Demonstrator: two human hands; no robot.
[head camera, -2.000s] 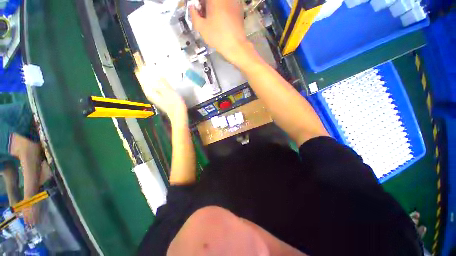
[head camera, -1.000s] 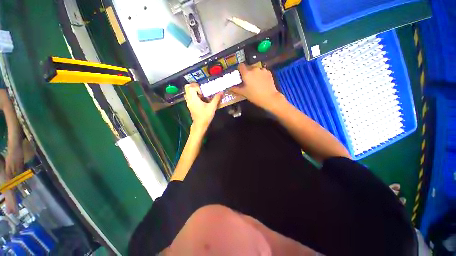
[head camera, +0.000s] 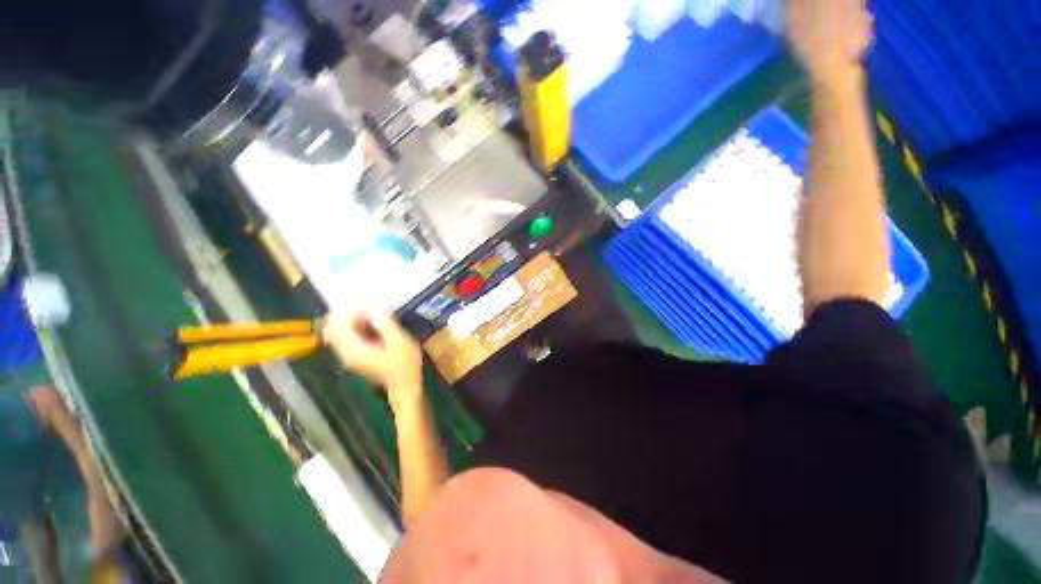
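Observation:
A white toothed row of parts (head camera: 489, 310) lies on the brown board (head camera: 537, 299) in front of the machine's black panel. My left hand (head camera: 374, 346) is at the panel's left end, with a gap between thumb and fingers and no part seen in it. The left green button is not visible. My right hand (head camera: 828, 34) is blurred at the upper right, beside the upper blue bin (head camera: 674, 103), which holds white parts (head camera: 577, 40) at its far side. Whether my right hand holds anything cannot be told.
The machine plate (head camera: 474, 188) carries a metal fixture (head camera: 434, 86). Yellow posts stand on the right (head camera: 548, 108) and left (head camera: 251, 346). A filled blue bin (head camera: 908, 268) tops a stack at right. The green conveyor (head camera: 126, 342) runs at left, with another person's arm (head camera: 80, 456) beyond.
The white row has gone from between both hands onto the brown board. My right hand has moved far to the upper right; my left hand has moved to the panel's left end. The view has turned.

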